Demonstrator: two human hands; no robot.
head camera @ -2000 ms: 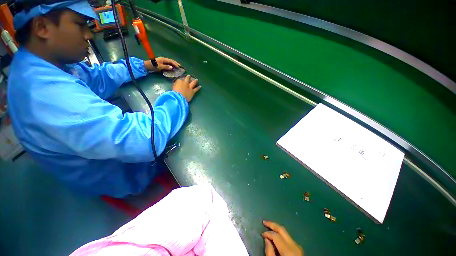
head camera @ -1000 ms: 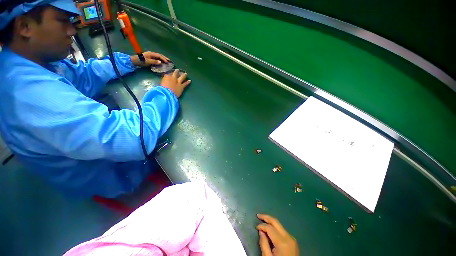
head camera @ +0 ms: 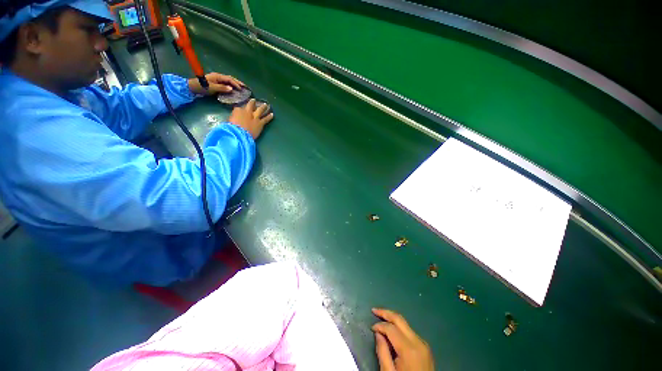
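Several small gold-brown flex cable parts with pale spots lie spaced apart in a slanting row on the dark green bench; one (head camera: 466,296) is near the row's lower end and another (head camera: 401,243) is farther up. My right hand (head camera: 403,344) is at the bottom edge, left of the row and touching none of the parts. Its fingers are bent and a little apart, nothing shows in them, and the wrist is cut off. My left hand is not visible; a pink sleeve (head camera: 247,319) fills the bottom middle.
A large white board (head camera: 486,217) lies behind the parts by the metal rail. At left a person in a blue smock (head camera: 109,181) has both hands at a grey disc (head camera: 234,96). An orange-handled tool (head camera: 186,45) and black cable hang there. A thin silver item (head camera: 234,211) lies at the bench edge.
The whole view has shifted, so the bench items and neighbour sit farther left and slightly higher. My right hand stays beside the row with its fingers still bent.
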